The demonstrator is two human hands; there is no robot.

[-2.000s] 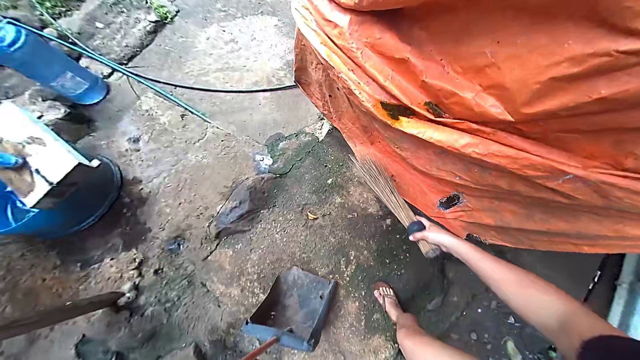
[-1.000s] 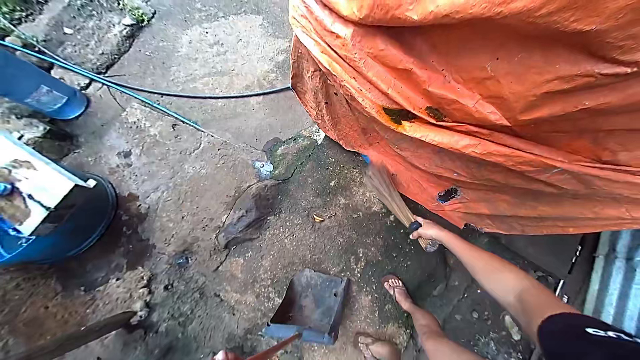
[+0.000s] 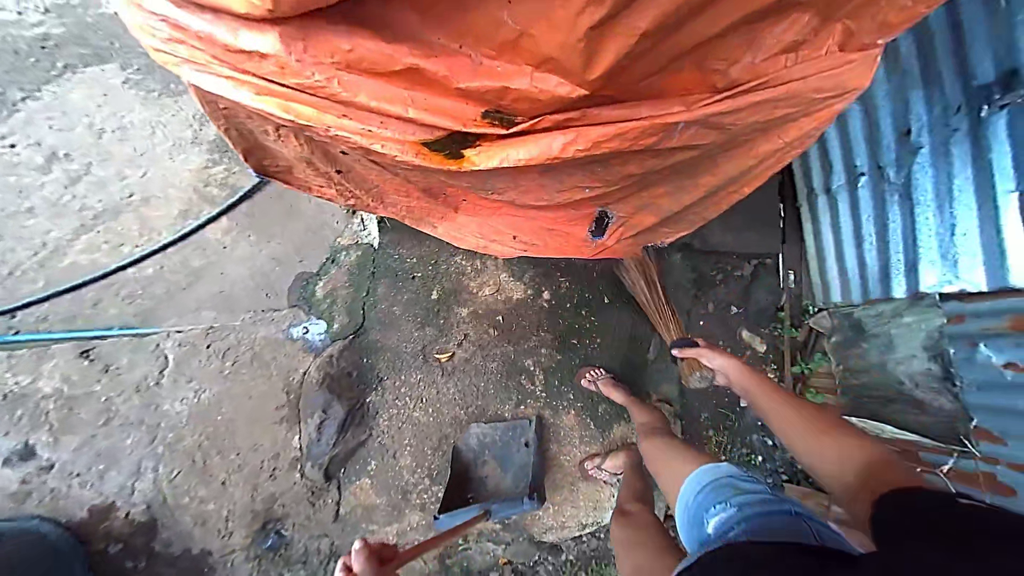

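My right hand (image 3: 714, 362) grips a stick broom (image 3: 658, 308) by its bound end, right of centre. The broom's bristle tips reach the lower edge of an orange tarpaulin (image 3: 528, 184) and are partly hidden under it. At the bottom, my left hand (image 3: 368, 558) is closed around the reddish-brown handle (image 3: 440, 540) of a dustpan. The dark dustpan (image 3: 494, 464) rests on the ground left of my feet, its inside dark and worn. A small yellowish leaf (image 3: 443, 356) lies on the concrete above the dustpan.
Corrugated metal sheets (image 3: 904, 160) stand at the right. A black hose (image 3: 144, 260) and a blue-green pole or pipe (image 3: 80, 336) cross the left ground. Rough, cracked concrete (image 3: 216, 416) spreads there. A dark rounded container (image 3: 40, 548) shows at the bottom left corner.
The view has swung to the right, showing more of the metal sheets. My left hand, only partly visible one second ago, now shows on the dustpan's handle. The broom has moved right along the tarpaulin's edge.
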